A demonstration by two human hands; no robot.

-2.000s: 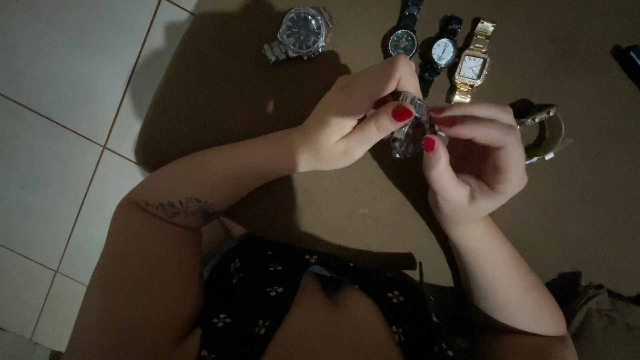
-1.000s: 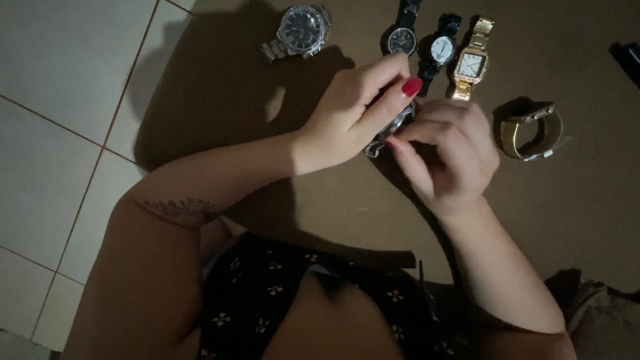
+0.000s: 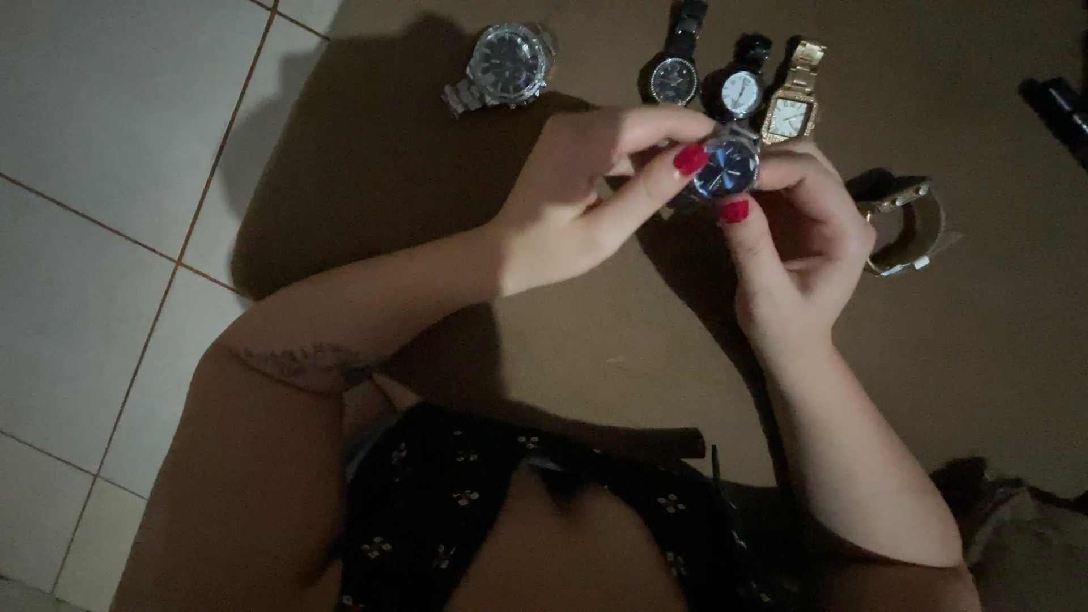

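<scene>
A blue-dialled wristwatch (image 3: 727, 167) is held between both hands, its face toward me. My left hand (image 3: 599, 183) grips its left side, the thumb at the edge of the dial. My right hand (image 3: 795, 225) pinches the right and lower side of the case between thumb and fingers. Above the hands lie a black watch with a dark dial (image 3: 674, 82), a black watch with a white dial (image 3: 741, 92) and a gold watch with a rectangular face (image 3: 789, 116). Much of the held watch's band is hidden by my fingers.
A large silver watch (image 3: 508, 65) lies at the upper left of the brown surface (image 3: 578, 357). A gold-toned watch (image 3: 908, 228) stands on its side right of my right hand. A black object (image 3: 1056, 117) is at the right edge; fabric (image 3: 1020, 527) lies lower right.
The held watch has turned so that its blue dial now shows clearly. My right hand moved left, then back right, uncovering and then partly covering the gold-toned watch's left side.
</scene>
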